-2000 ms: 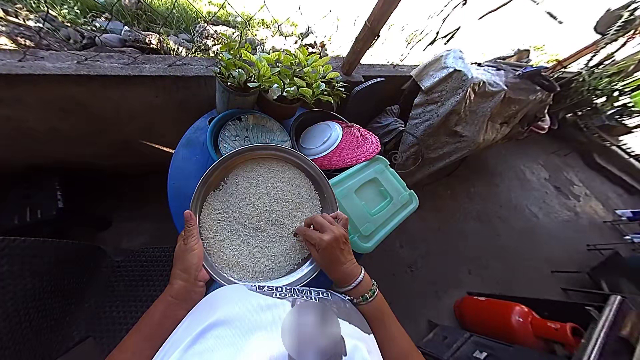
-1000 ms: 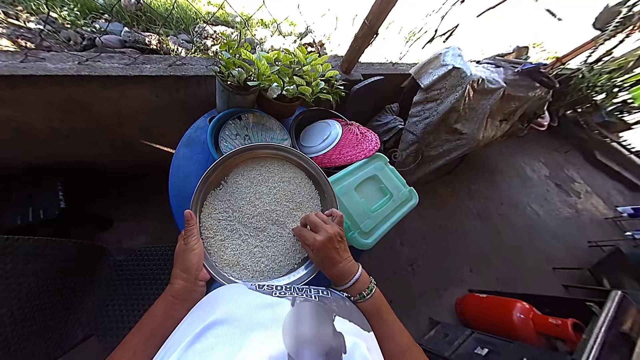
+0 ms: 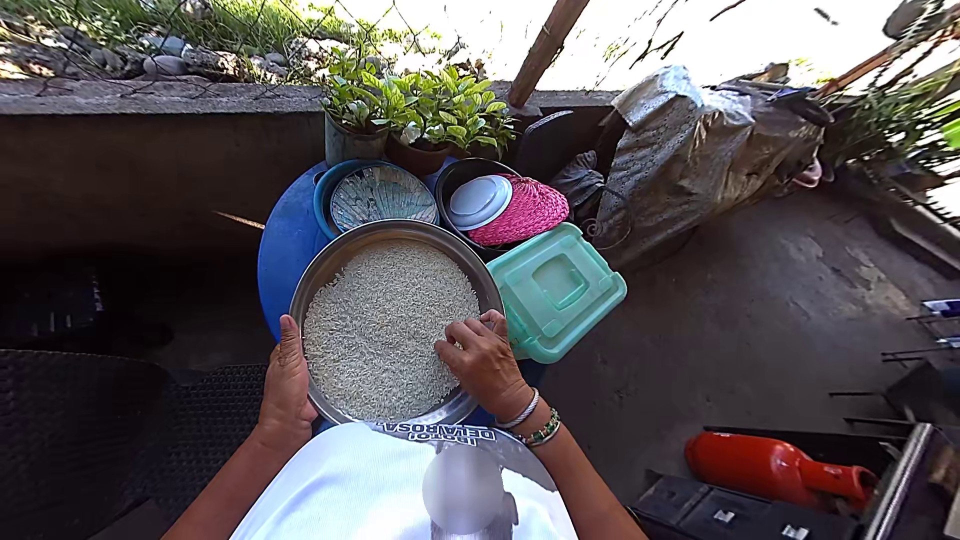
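Observation:
A round metal pan [image 3: 480, 274] holds a layer of uncooked rice grains [image 3: 386, 330], close in front of my shirt. My left hand [image 3: 289, 386] grips the pan's left rim, thumb up along its side. Over the pan's right edge, my right hand [image 3: 480, 356] has its fingers bent with the tips at the rice; whether they pinch any grains cannot be made out. Bracelets circle the right wrist. Just right of the pan lies a green plastic container with its lid [image 3: 592, 289].
Beneath stands a blue round table [image 3: 281, 262]. Behind the pan are a blue basin [image 3: 322, 199], a black basin [image 3: 444, 180] with a white plate [image 3: 481, 202] and pink woven item [image 3: 529, 214], and potted plants [image 3: 420, 112]. A red gas cylinder [image 3: 757, 465] lies lower right.

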